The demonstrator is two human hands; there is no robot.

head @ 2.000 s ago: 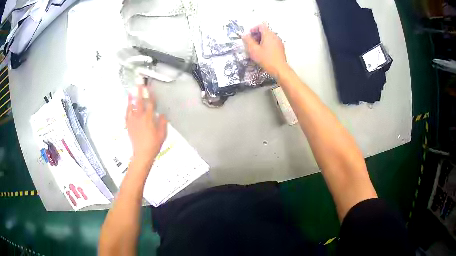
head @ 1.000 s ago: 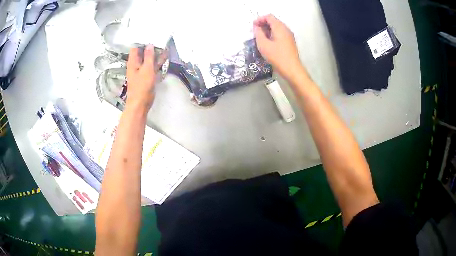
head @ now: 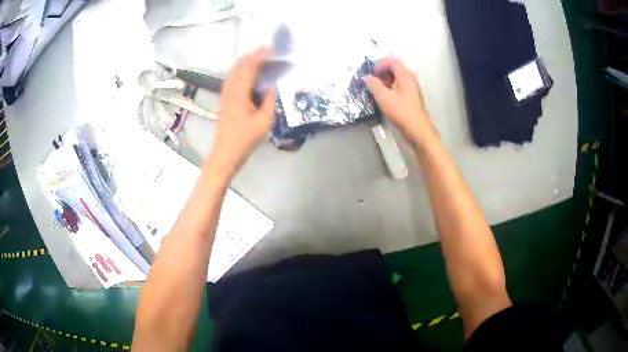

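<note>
A clear polybag (head: 323, 106) with dark pieces inside lies on the table in front of me, shiny with glare. My right hand (head: 399, 93) pinches the bag's right edge. My left hand (head: 244, 103) is over the bag's left side, with a small dark piece (head: 274, 72) at its fingertips, blurred by motion. Its shape cannot be made out. Large shears (head: 200, 79) with dark blades or handles lie left of my left hand, among pale looped strips (head: 155, 86).
Printed sheets (head: 237, 237) lie at the front left, partly under my left forearm. Sheets with red drawings (head: 103, 254) are further left. A folded navy piece (head: 492, 89) with a white sticker lies right. A pale narrow item (head: 390, 152) lies below the bag. Pale cut pieces (head: 34, 41) are far left.
My left hand has moved right from the shears and strips to the bag, and a dark piece now shows at its fingers. My right hand has moved slightly down along the bag's right side.
</note>
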